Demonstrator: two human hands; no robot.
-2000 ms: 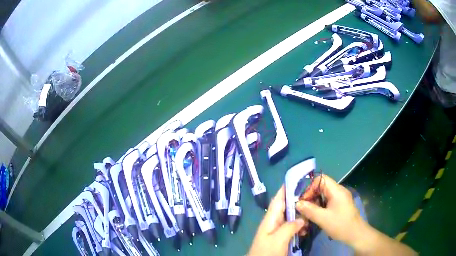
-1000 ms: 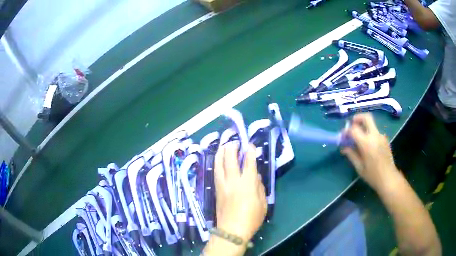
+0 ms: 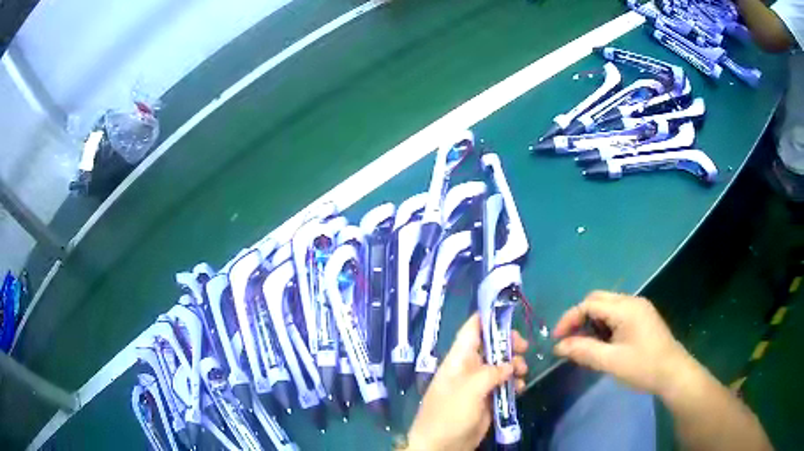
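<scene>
My left hand (image 3: pixel 463 388) grips a white pen unit (image 3: pixel 504 410) upright, open side up, bent end at the top. Thin red wires (image 3: pixel 527 308) hang out of its bent end to a tiny pale connector (image 3: pixel 544 332). My right hand (image 3: pixel 617 339) is just right of the connector, thumb and finger close together; whether they touch it cannot be told. A dense row of part-assembled pen units (image 3: pixel 344 299) with black tips lies left of my hands. One unit (image 3: pixel 445 172) lies higher, across the row's right end.
A looser group of pen units (image 3: pixel 657 163) lies at the upper right, with a further pile (image 3: pixel 696 35) by a person's arm (image 3: pixel 765 25). A white strip (image 3: pixel 476 110) crosses the green surface. A clear plastic bag (image 3: pixel 130 136) sits at the left. The bench edge (image 3: pixel 679 255) curves at right.
My left hand has left the row and now holds a unit near the front edge. My right hand has moved down beside that unit's wires. The unit it carried has left its fingers.
</scene>
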